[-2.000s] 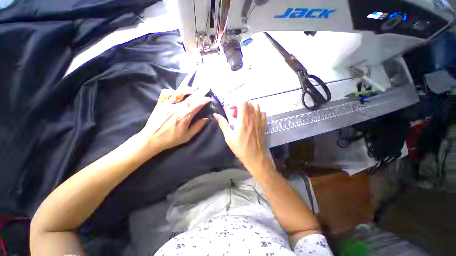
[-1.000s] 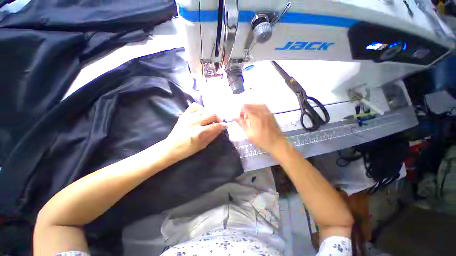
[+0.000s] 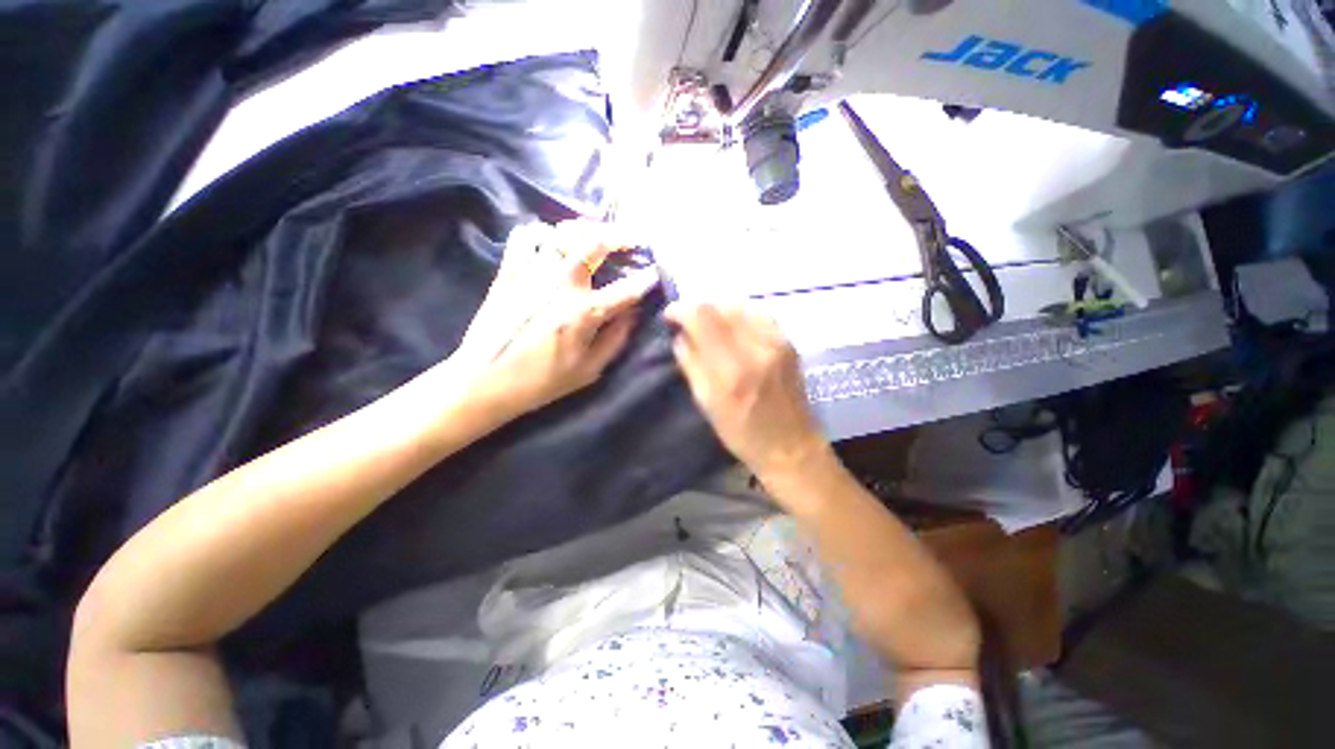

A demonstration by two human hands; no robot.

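Dark, shiny cloth [image 3: 366,264] spreads over the left of the table and hangs over my lap. My left hand [image 3: 564,315] grips the cloth's right edge in front of the sewing machine's needle area, fingers curled. My right hand [image 3: 747,381] pinches the same edge just to the right, its fingertips close to the left ones. The presser foot area [image 3: 688,117] of the white sewing machine [image 3: 864,66] stands above and beyond my hands, in bright glare. Whether cloth lies under the foot cannot be told.
Dark-handled shears [image 3: 937,249] lie right of the needle area. A printed ruler [image 3: 952,362] runs along the table's front edge. Small yellow-green and blue tools [image 3: 1091,305] lie at the table's right end. A dark lit control panel [image 3: 1215,110] is on the machine.
My right fingertips, slightly apart from the left hand a second ago, are now at the cloth edge close beside it. The view has shifted, so the machine sits higher and further right.
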